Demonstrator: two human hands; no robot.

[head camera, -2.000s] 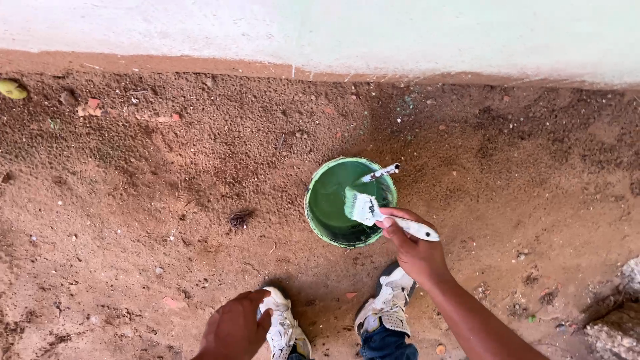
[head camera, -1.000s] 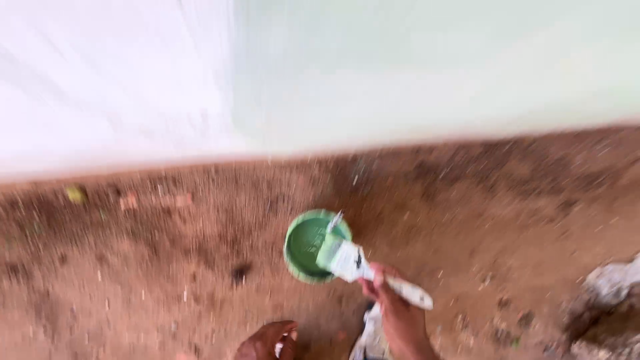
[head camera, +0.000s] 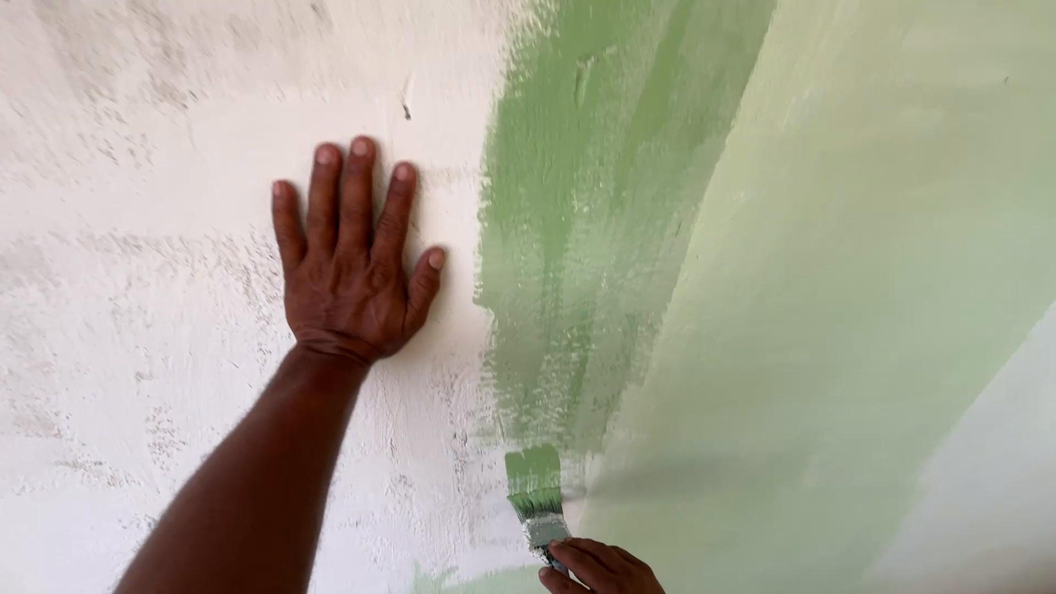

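Observation:
My left hand lies flat on the white wall, fingers spread, holding nothing. At the bottom, my right hand grips a flat paintbrush, its bristles loaded with green paint and touching the wall. Directly above the bristles is a short fresh green stroke. Higher up, a broad band of darker green paint runs to the top of the view, streaky and thin at its lower end. The handle of the brush is mostly hidden by my fingers and the frame edge.
Pale green paint covers the wall to the right of the darker band. A whitish area shows at the lower right. The white part at left has rough, greyish patches, and a small dark chip is above my left hand.
The view has swung up from the ground to the wall. The brush was over the green paint bucket before and is now on the wall. My left hand, low near the shoes earlier, now rests on the wall.

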